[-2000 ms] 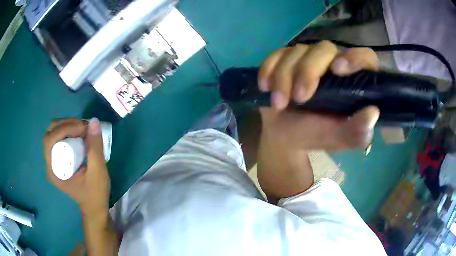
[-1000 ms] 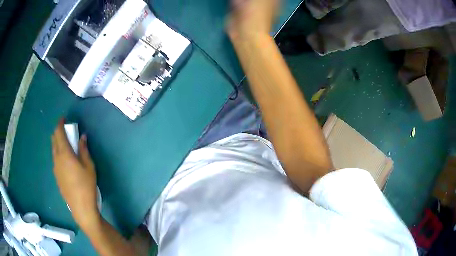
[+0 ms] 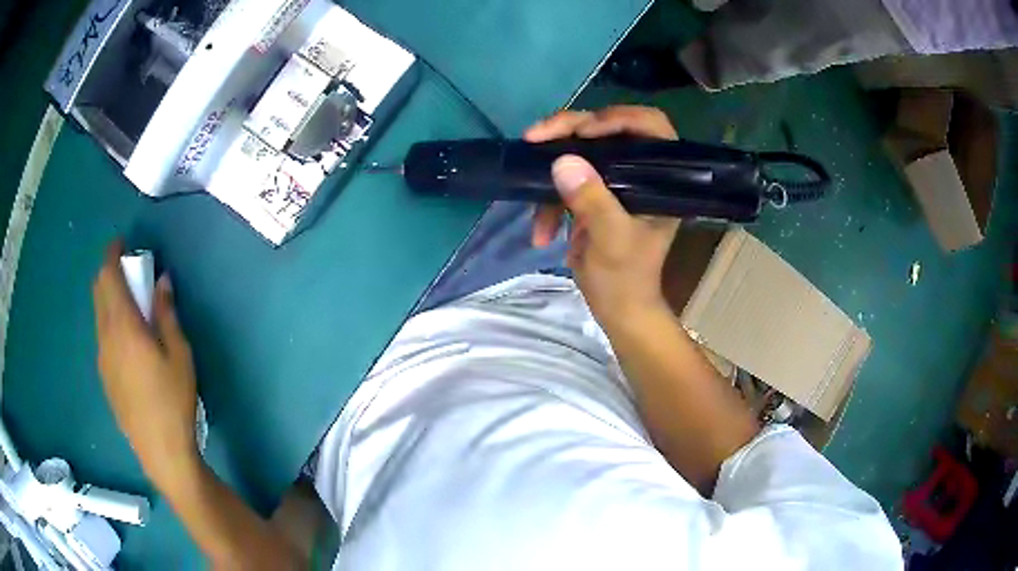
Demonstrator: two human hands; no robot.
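My right hand [image 3: 608, 195] is closed around a black electric screwdriver [image 3: 480, 170], held level near the table's edge. Its thin bit [image 3: 385, 168] points left toward the screw feeder, a small gap short of it. A coiled cord leaves its rear end. My left hand [image 3: 147, 357] is at the left of the table around a white fan body [image 3: 138, 284]. Only the fan body's white end shows between thumb and fingers; the palm hides the rest. The white screw feeder [image 3: 212, 117] stands at the upper left, with a metal pick-up plate [image 3: 332, 123] on its front ledge.
White fan bodies [image 3: 84, 507] lie in a pile at the lower left. A thin black cable runs from the feeder across the green table [image 3: 290, 323]. Open brown cartons [image 3: 781, 318] stand on the floor at the right. A red object [image 3: 941, 494] lies at the lower right.
My right hand, blurred at the top edge one second ago, is now lower with the screwdriver in full view. My left hand has shifted slightly left and still holds the fan body.
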